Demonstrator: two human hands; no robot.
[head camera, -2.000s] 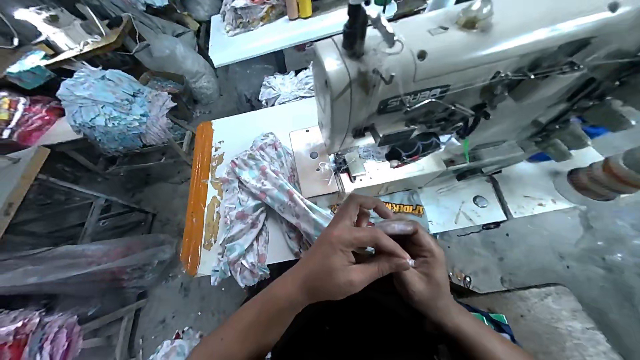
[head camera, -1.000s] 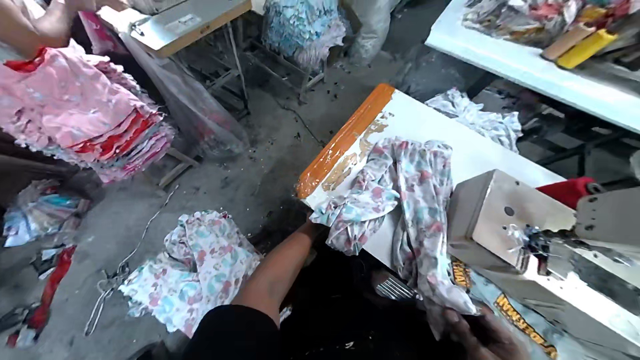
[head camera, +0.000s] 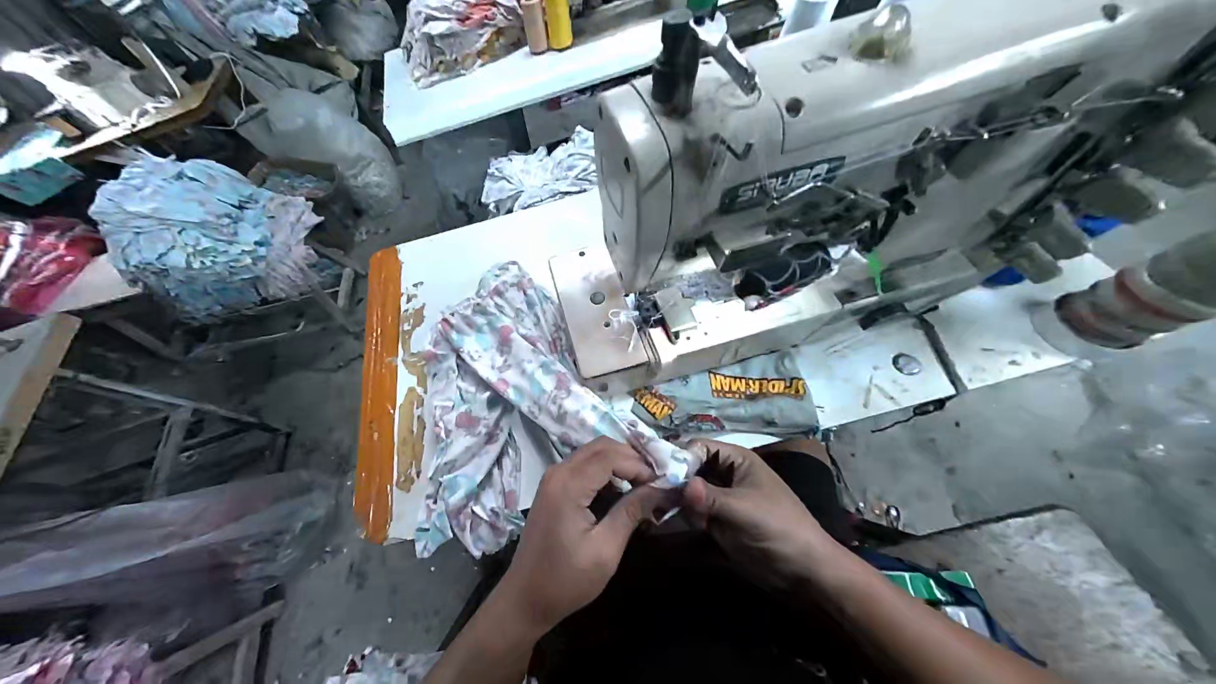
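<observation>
A floral-print fabric garment (head camera: 532, 370) lies folded over the left end of the white sewing table (head camera: 456, 247), one narrow part of it stretching toward me. My left hand (head camera: 594, 522) pinches the near end of that part between thumb and fingers. Close beside it, my right hand (head camera: 746, 503) grips the same end, the fingertips of both hands almost touching. Beyond the hands stands an industrial sewing machine (head camera: 703, 180), its needle area (head camera: 655, 318) to the left of its bed, with loose threads there. A grey printed cloth (head camera: 731, 394) lies along the machine's near side.
The table has an orange worn edge (head camera: 380, 399). Bundled blue fabric pieces (head camera: 190, 228) rest on a stand at left. Behind is another white table (head camera: 446, 100) with thread cones (head camera: 559, 24). A thread spool (head camera: 1121, 304) stands at right, above a worn bench seat (head camera: 1054, 579).
The view has swung back right from the floor. My left hand, low by the table's orange corner a second ago, now meets my right hand at the garment's end.
</observation>
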